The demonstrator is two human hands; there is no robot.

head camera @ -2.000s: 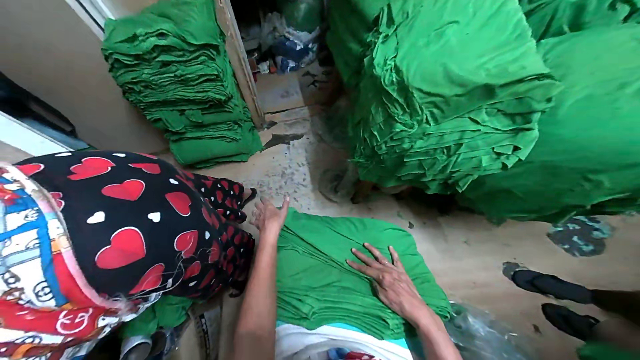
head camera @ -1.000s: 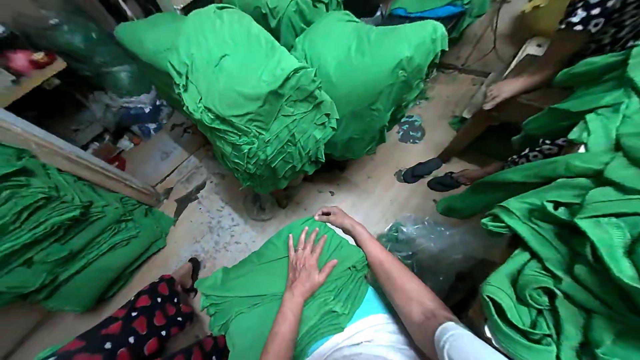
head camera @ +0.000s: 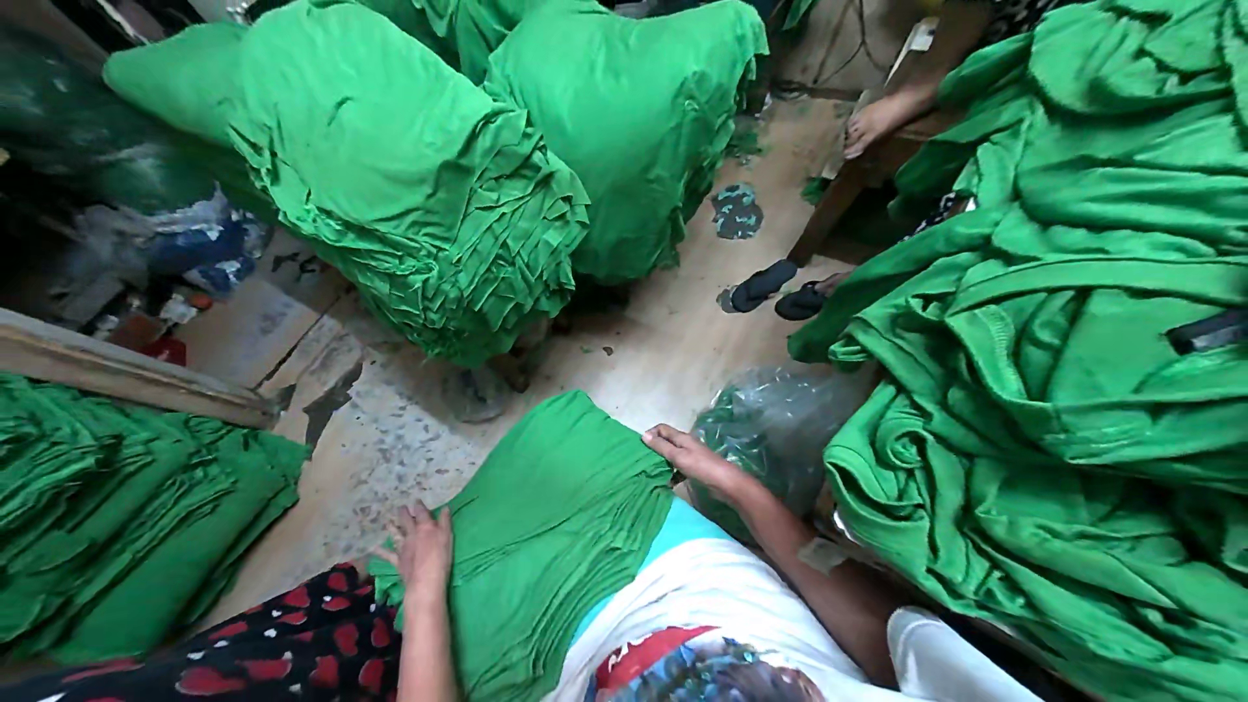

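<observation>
A stack of green fabric pieces [head camera: 556,526] lies across my lap, its layers fanned into creases. At its left edge rests my left hand [head camera: 421,546], fingers apart and touching the cloth. My right hand [head camera: 687,456] is at the upper right edge, with the fingertips on the fabric's border; whether they pinch it cannot be told. Below the stack show my white printed shirt [head camera: 721,624] and a light blue strip [head camera: 682,531].
Large draped heaps of green fabric [head camera: 390,166] stand ahead. More green cloth is piled at right [head camera: 1072,390] and stacked at left [head camera: 117,517]. A clear plastic bag [head camera: 770,419] sits by my right forearm. Another person's foot [head camera: 882,119], dark sandals [head camera: 762,286] and heart-patterned fabric [head camera: 292,634] are near.
My left hand has moved from the top of the stack to its left edge. My right hand remains near the upper right edge. The view has swung right since the oldest frame.
</observation>
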